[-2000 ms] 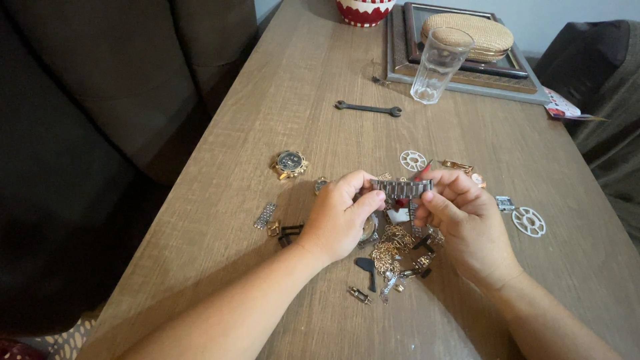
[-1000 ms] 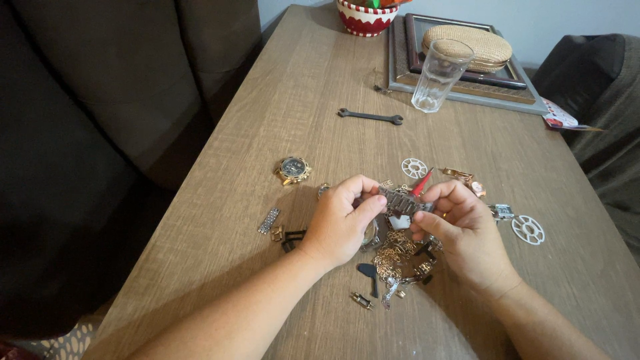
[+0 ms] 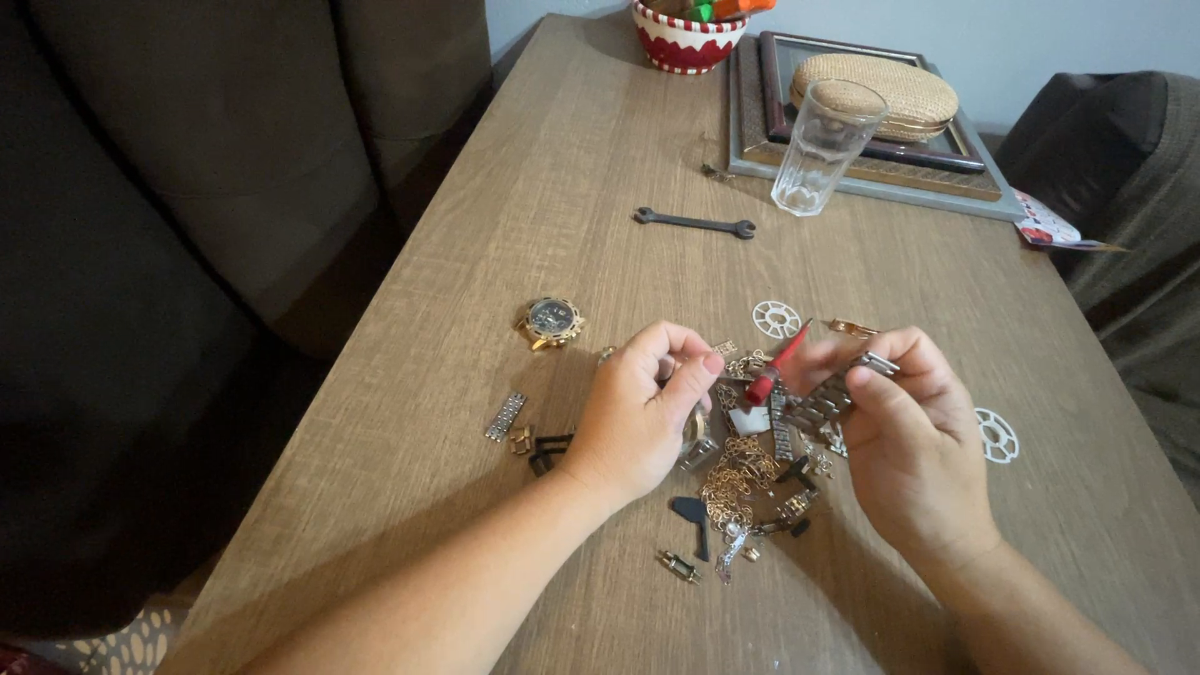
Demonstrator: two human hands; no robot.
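Note:
My right hand (image 3: 914,441) grips a dark metal watch bracelet (image 3: 825,401) between thumb and fingers. My left hand (image 3: 637,412) is pinched near the bracelet's left side, with thumb and forefinger together; whether something small is between them I cannot tell. A red pointed tool (image 3: 778,364) shows between my hands. Below lie a heap of gold-coloured chain (image 3: 736,483), a white piece (image 3: 750,421), another metal watch strap (image 3: 781,427) and a black flat piece (image 3: 691,511). A gold watch head with a dark dial (image 3: 551,321) rests left of the heap, above a short bracelet piece (image 3: 505,416).
Beyond my hands lies a double open-ended wrench (image 3: 694,222). A glass tumbler (image 3: 820,150) stands before stacked picture frames (image 3: 998,192) bearing a woven case (image 3: 881,89). A red and white bowl (image 3: 684,42) is at the back. White spoked discs (image 3: 776,320) lie near the parts.
My hands have moved apart; earlier both held the bracelet, and now it is in my right hand, to the right and tilted. More of the red tool shows.

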